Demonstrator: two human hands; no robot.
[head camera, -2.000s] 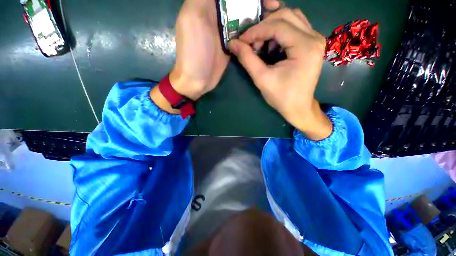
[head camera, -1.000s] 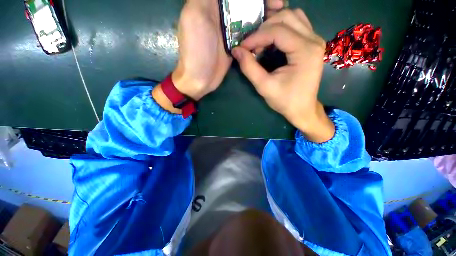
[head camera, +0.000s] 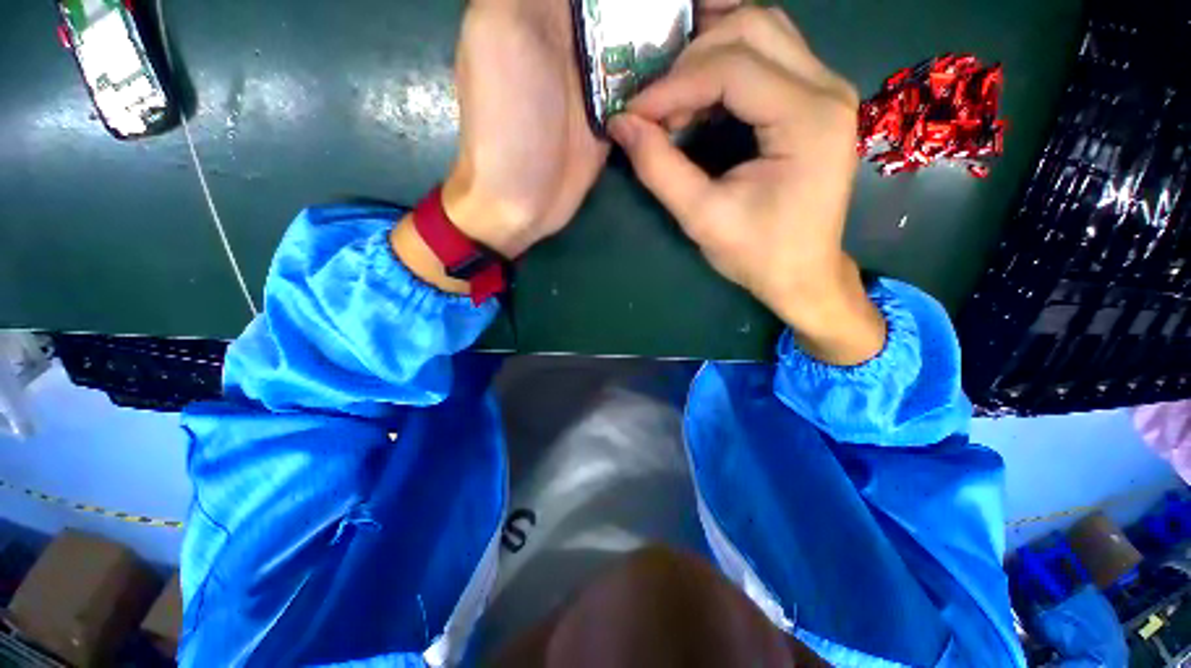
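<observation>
A phone unit (head camera: 632, 50) with a green and silver face and a dark rim is at the top edge, its far end cut off by the frame. My left hand (head camera: 529, 124) holds it from the left and beneath. My right hand (head camera: 758, 144) has thumb and index finger pinched together at the unit's near end. Whether a small part is between those fingertips cannot be seen. A heap of glossy red parts (head camera: 934, 115) lies right of my right hand.
A second phone unit (head camera: 115, 72) lies at the upper left beside a thin pale cord (head camera: 220, 222). A shiny black blister tray (head camera: 1091, 248) is at the right. Another black tray (head camera: 137, 372) shows below the bench's left edge. Cardboard boxes (head camera: 81, 594) stand on the floor at lower left.
My right hand has shifted very slightly right, its fingertips still at the unit's near end. My left hand still holds the unit.
</observation>
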